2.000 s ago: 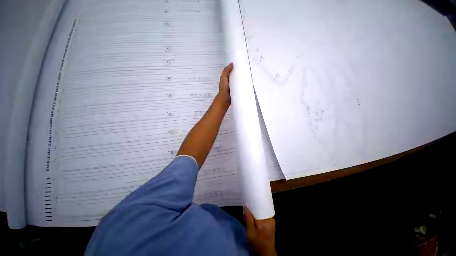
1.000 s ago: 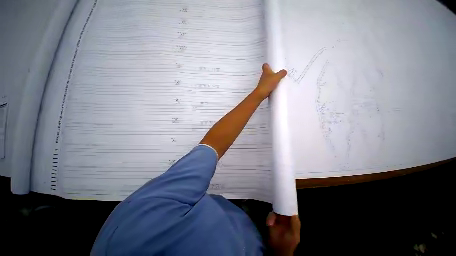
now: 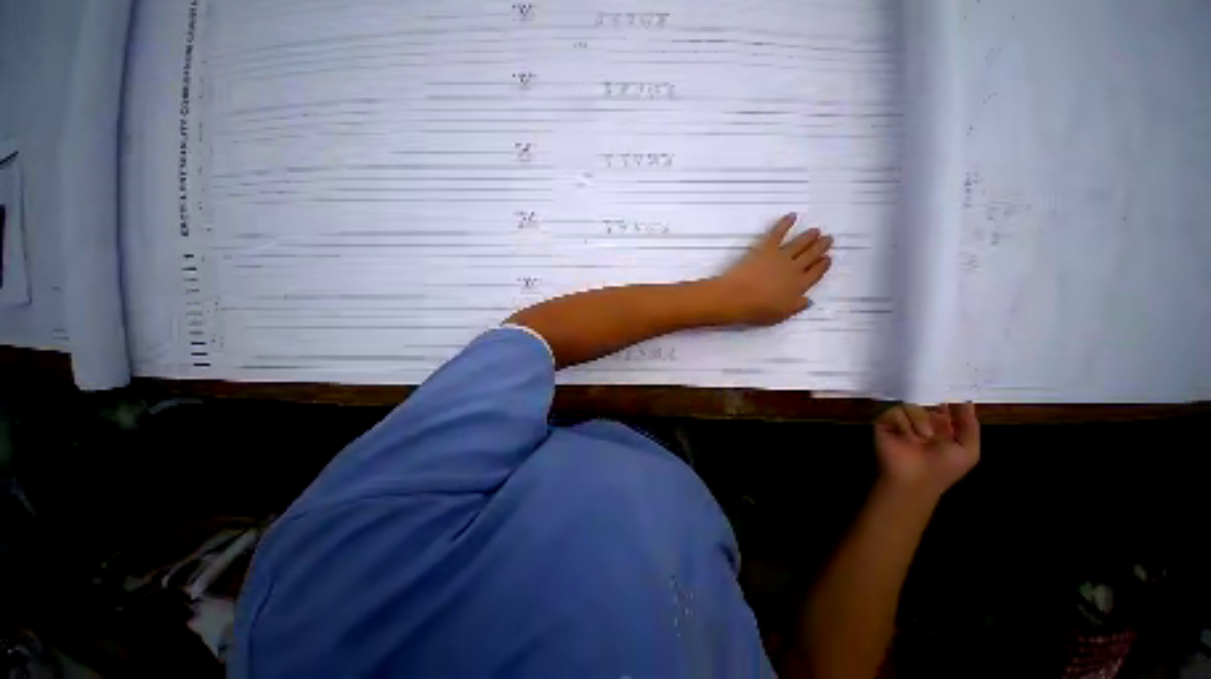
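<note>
The marker paper [image 3: 385, 199], with long thin parallel lines and small printed labels, lies across the table. A raised white paper roll [image 3: 934, 226] runs across its right side to the front table edge. My left hand [image 3: 781, 276] lies palm down on the marker paper, left of the roll, with fingers spread and holding nothing. My right hand [image 3: 930, 444] is at the near end of the roll, with fingers curled against the paper at the table edge. The fingertip contact is partly unclear.
Another raised paper fold [image 3: 96, 212] runs along the left side. A small white sheet [image 3: 13, 232] with a dark mark is at the far left. White paper with faint marks [image 3: 1076, 199] lies right of the roll. The brown table edge [image 3: 691, 402] shows in front. Scraps are on the dark floor.
The roll has moved right, uncovering more lined marker paper. My left hand has let go of the roll and is spread on the paper. My right hand has moved right with the roll's end.
</note>
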